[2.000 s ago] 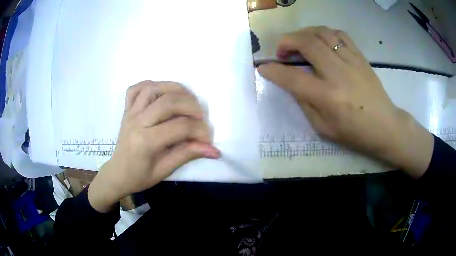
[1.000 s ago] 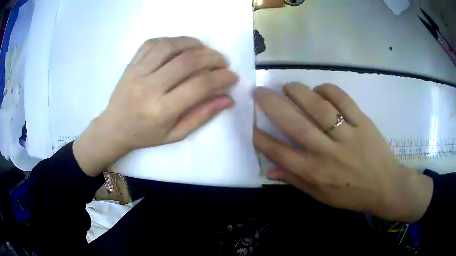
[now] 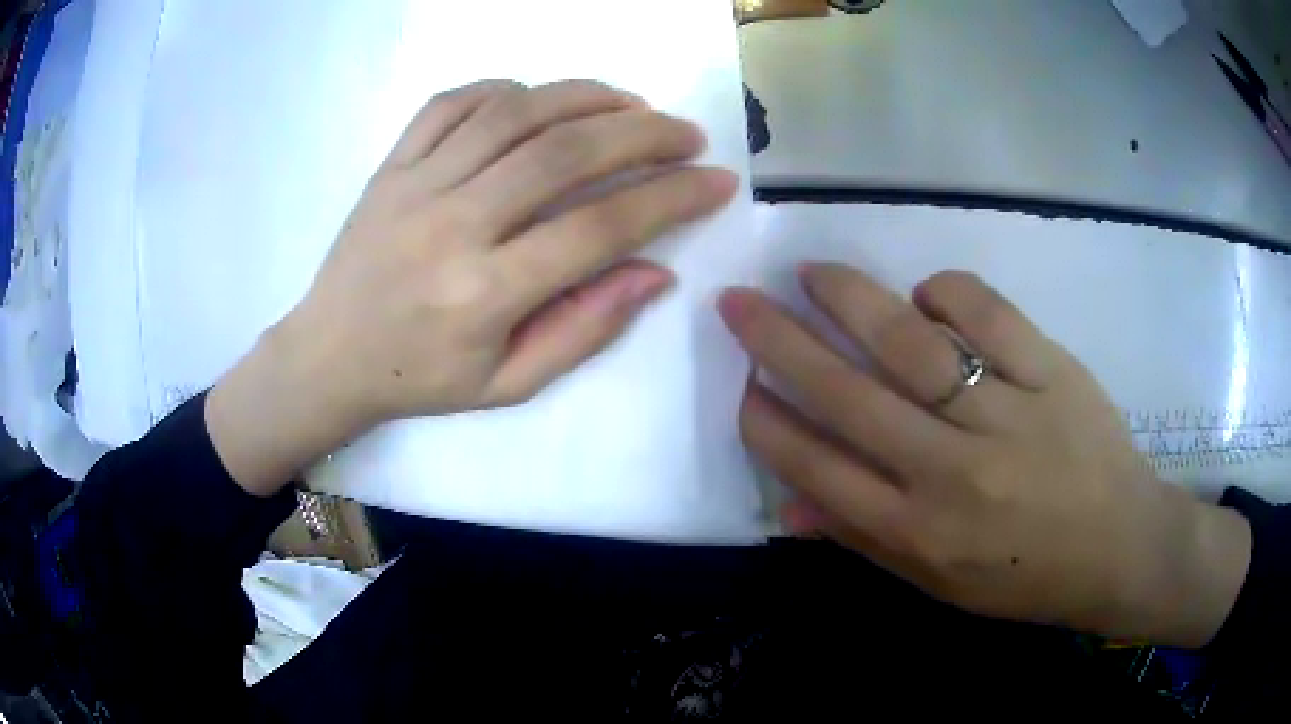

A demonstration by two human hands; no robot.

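Observation:
A large white fabric panel (image 3: 566,467) lies flat on the white table, its right edge running from the machine bed down to the table's front edge. My left hand (image 3: 496,241) lies palm down on the panel, fingers slightly spread and pointing right, holding nothing. My right hand (image 3: 949,439), with a ring, lies on the table at the panel's right edge. Its index fingertip touches the edge; its fingers are apart and grip nothing that I can see. The thumb area is partly hidden.
The grey machine bed (image 3: 991,120) is at the upper right, with an orange-brown block (image 3: 782,9) at the top. Thread snips (image 3: 1253,92) and a pale scrap (image 3: 1154,17) lie on it. A printed ruler scale (image 3: 1218,441) is at right. White cloth (image 3: 305,608) is below left.
My left hand has moved up and right across the panel. My right hand has come down from the bed to the panel's right edge. In the last second both shifted only slightly.

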